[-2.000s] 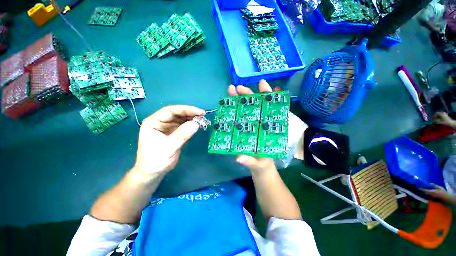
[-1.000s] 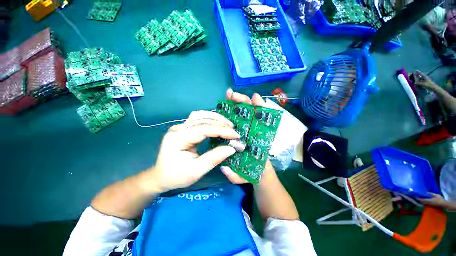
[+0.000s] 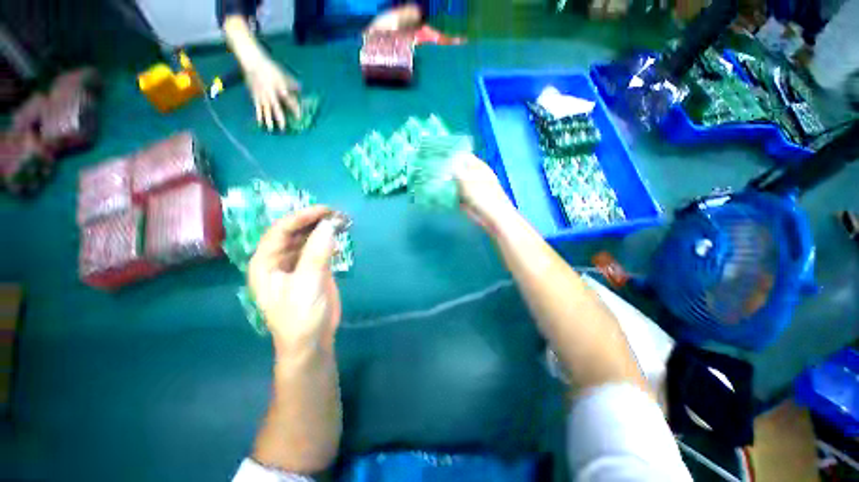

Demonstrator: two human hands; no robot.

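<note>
My right hand (image 3: 478, 188) is stretched forward over the bench and holds a green PCB panel (image 3: 435, 171) by its right side. The panel is blurred and overlaps the right end of the fanned PCB stack (image 3: 377, 160); whether they touch I cannot tell. My left hand (image 3: 297, 273) is raised in front of the loose PCB pile (image 3: 247, 215), its thumb and fingers pinched together. A small silver-brown piece (image 3: 337, 224) shows at its fingertips, hard to separate from the pile behind.
Pink bubble-wrapped packs (image 3: 151, 212) stand left. A blue tray (image 3: 558, 231) with boards, a blue fan (image 3: 730, 268) and a black pad (image 3: 708, 395) are right. A white cord (image 3: 424, 311) crosses the bench. Another person's hand (image 3: 273, 92) touches a panel at the far side.
The view has shifted, showing more of the far side. My right hand has moved forward with the panel to the fanned stack. My left hand has come away from the panel.
</note>
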